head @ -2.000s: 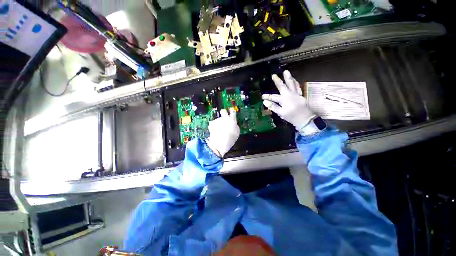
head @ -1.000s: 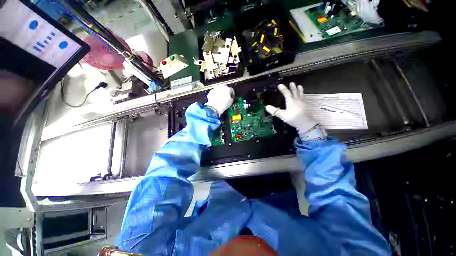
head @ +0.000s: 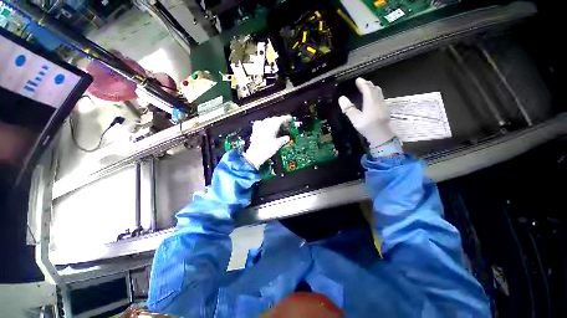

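Observation:
A black carrier point(head: 298, 184) lies on the conveyor in front of me and holds two green circuit boards side by side. My left hand point(head: 267, 141), in a white glove, is over the gap between the boards, with its fingers on the upper left part of the right board point(head: 306, 152). It hides much of the left board point(head: 234, 142). Whether its fingers hold anything cannot be told. My right hand point(head: 371, 114), also gloved, is at the carrier's right end with thumb and fingers apart and nothing visible in it.
Beyond the rail stand a bin of pale metal brackets point(head: 252, 67) and a bin of black-and-yellow parts point(head: 309, 41). A white paper sheet point(head: 420, 117) lies right of my right hand. A monitor point(head: 37, 81) is at the left. A control box point(head: 198, 85) stands beyond the rail.
My left hand has moved from the carrier's far edge down and toward me, over the gap between the boards. My right hand stays at the carrier's right end. The whole view has shifted a little.

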